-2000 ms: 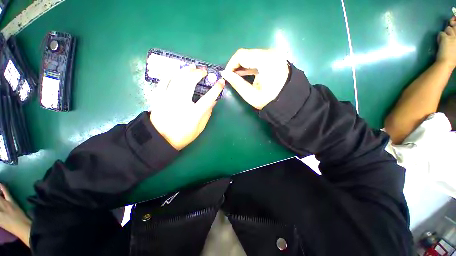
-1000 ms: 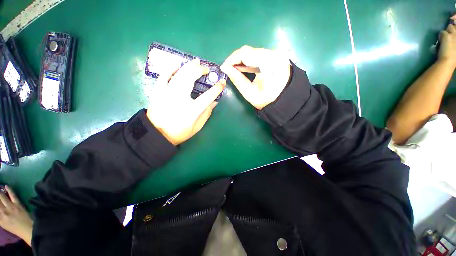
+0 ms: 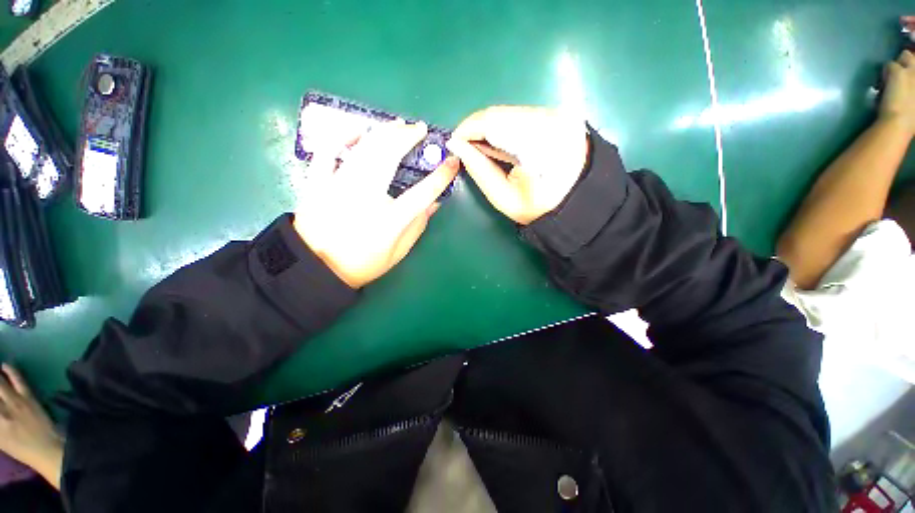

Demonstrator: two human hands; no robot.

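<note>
A black oblong handset housing (image 3: 334, 117) lies on the green bench top at the centre, its white rectangle end to the left. A small round silver disc (image 3: 432, 153) shows at its right end. My left hand (image 3: 366, 200) lies over the housing and holds it, thumb and fingers on either side near the disc, hiding its middle. My right hand (image 3: 517, 160) is at the housing's right end, thumb and forefinger pinched together at its edge beside the disc. Whether a small part or tool is between those fingertips cannot be told.
Another handset (image 3: 112, 140) lies alone at the left, beside a heap of stacked handsets (image 3: 28, 230) at the far left edge. A pale worn strip (image 3: 50, 32) curves at the top left. Another person's forearm (image 3: 843, 190) is at the right, and another person's hand (image 3: 25, 421) at the lower left.
The housing and both hands have shifted very slightly. My right hand has tilted a little at the housing's end. A piece of another unit now shows at the top left corner.
</note>
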